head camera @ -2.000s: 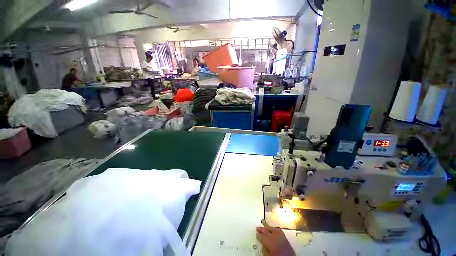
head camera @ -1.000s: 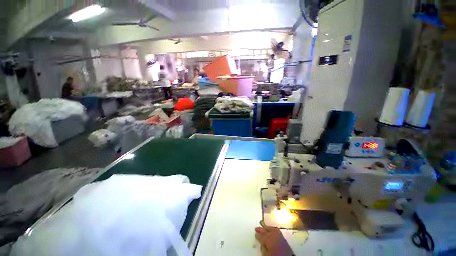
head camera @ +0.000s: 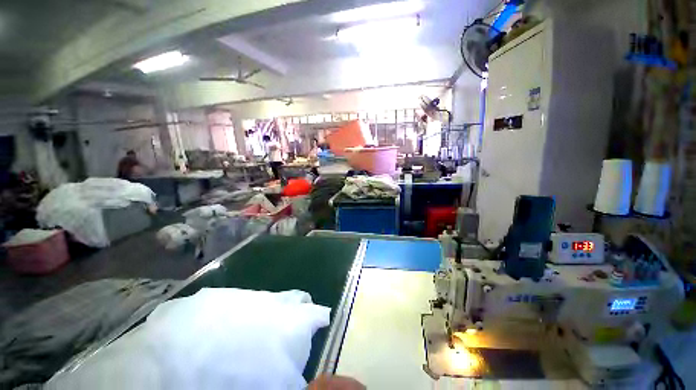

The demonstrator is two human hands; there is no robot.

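The white sheer fabric (head camera: 221, 343) lies heaped on the green side table (head camera: 294, 263), left of the sewing machine (head camera: 504, 305). The lamp lights the needle area (head camera: 460, 358), and no fabric shows under the presser foot. One hand (head camera: 336, 382) shows only as a small part at the bottom edge, near the fabric's right side. I cannot tell surely which hand it is or whether it holds anything. The other hand is not in the picture.
A smartphone (head camera: 530, 236) stands upright on the machine head, beside the control box (head camera: 578, 247). Two thread cones (head camera: 615, 187) stand behind at right. Scissors (head camera: 668, 372) lie at the right edge. Blue bins, fabric piles and people are in the background.
The view has tilted up, so the machine sits lower in the picture. The hand in front of the needle area has moved left and down, mostly out of the picture.
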